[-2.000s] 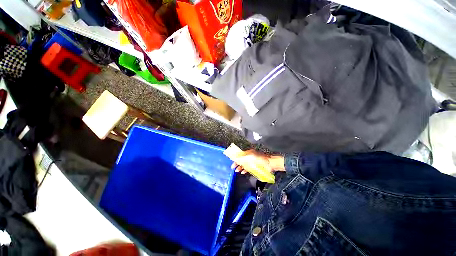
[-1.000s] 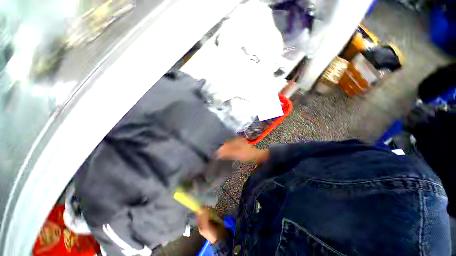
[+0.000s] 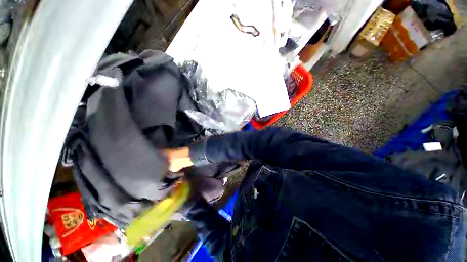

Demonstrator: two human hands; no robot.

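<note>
A dark grey garment heap (image 3: pixel 115 138) with a white strip lies in front of me, on the left of the view. My right hand (image 3: pixel 177 159), in a dark denim sleeve, is at the heap's near side with its fingers in the cloth; they are blurred and partly hidden. My left hand (image 3: pixel 179 180) is just below it in the picture, mostly hidden and blurred. It holds a flat yellow packet (image 3: pixel 156 215), blurred, beside the garment's lower edge.
Clear plastic bags (image 3: pixel 228 110) and a white surface (image 3: pixel 215 56) adjoin the heap. A red-orange crate (image 3: pixel 302 87) stands beside them. A red printed bag (image 3: pixel 74 220) is at lower left, a blue crate edge (image 3: pixel 202 250) at the bottom, and boxes (image 3: pixel 404 33) upper right.
The view has swung from the empty blue crate to the garment heap. The yellow packet was in my right hand and is now in my left. My right hand has reached into the cloth, which is more bunched.
</note>
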